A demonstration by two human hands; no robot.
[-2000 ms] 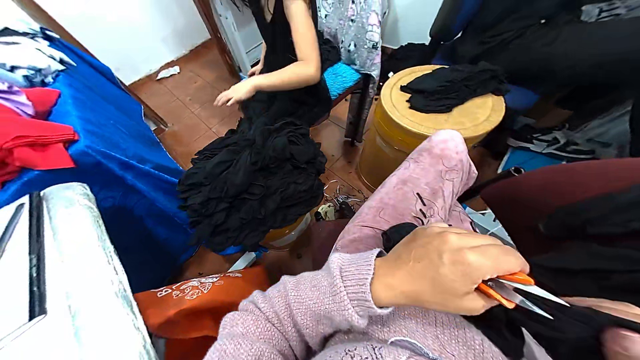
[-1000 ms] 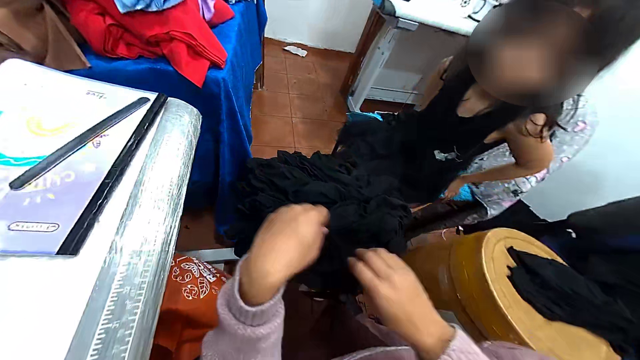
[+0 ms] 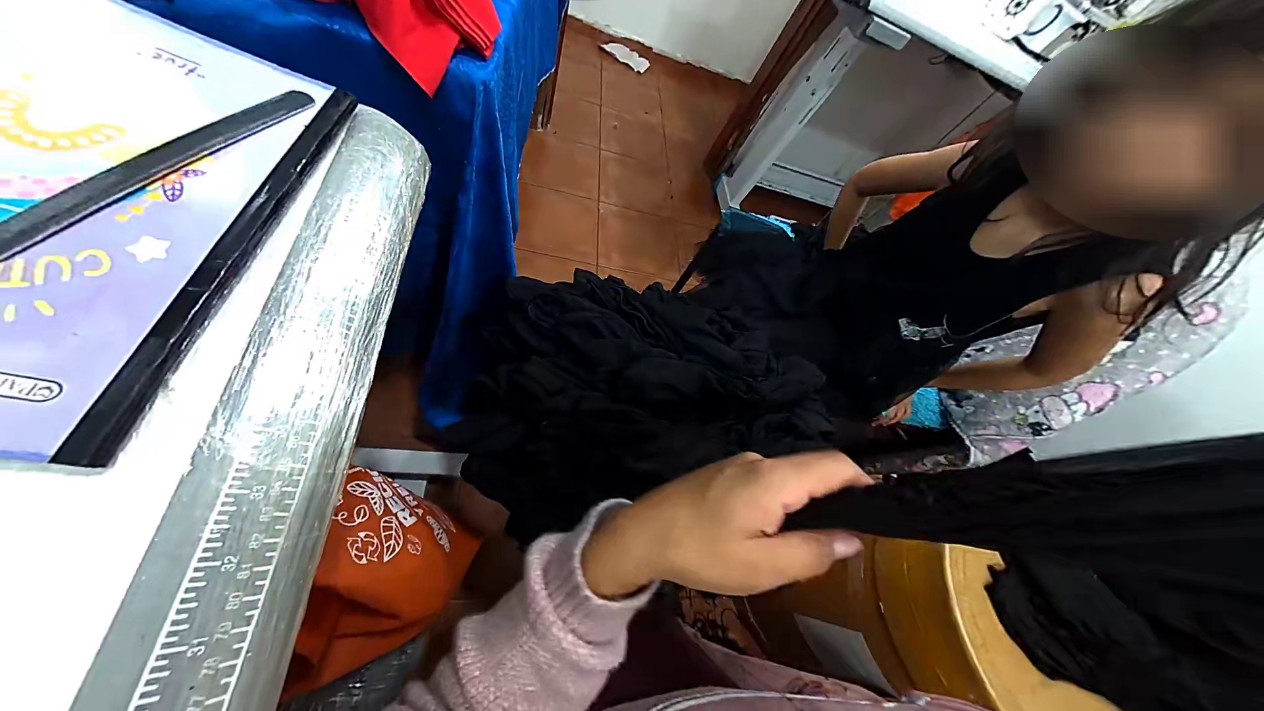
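Note:
My left hand (image 3: 731,523), in a pink knit sleeve, reaches in from the lower middle. Its thumb and fingers pinch the end of a black cloth (image 3: 948,504), which stretches away to the right edge. Just beyond the hand is a large heap of ruffled black fabric (image 3: 642,375). Another black cloth (image 3: 1086,622) lies on top of a yellowish drum (image 3: 889,622) at the lower right, partly under the stretched one. My right hand is out of view.
A white table edge with printed ruler marks (image 3: 227,553) and a notebook (image 3: 128,267) stands left. An orange bag (image 3: 385,553) is below it, a blue-draped table (image 3: 474,158) behind. A person in black (image 3: 918,267) sits across, beside the heap.
Two seconds ago a hand held orange-handled scissors; none show now. One second ago both hands were over the black heap; now only the left shows, farther right, gripping black cloth. The view has swung.

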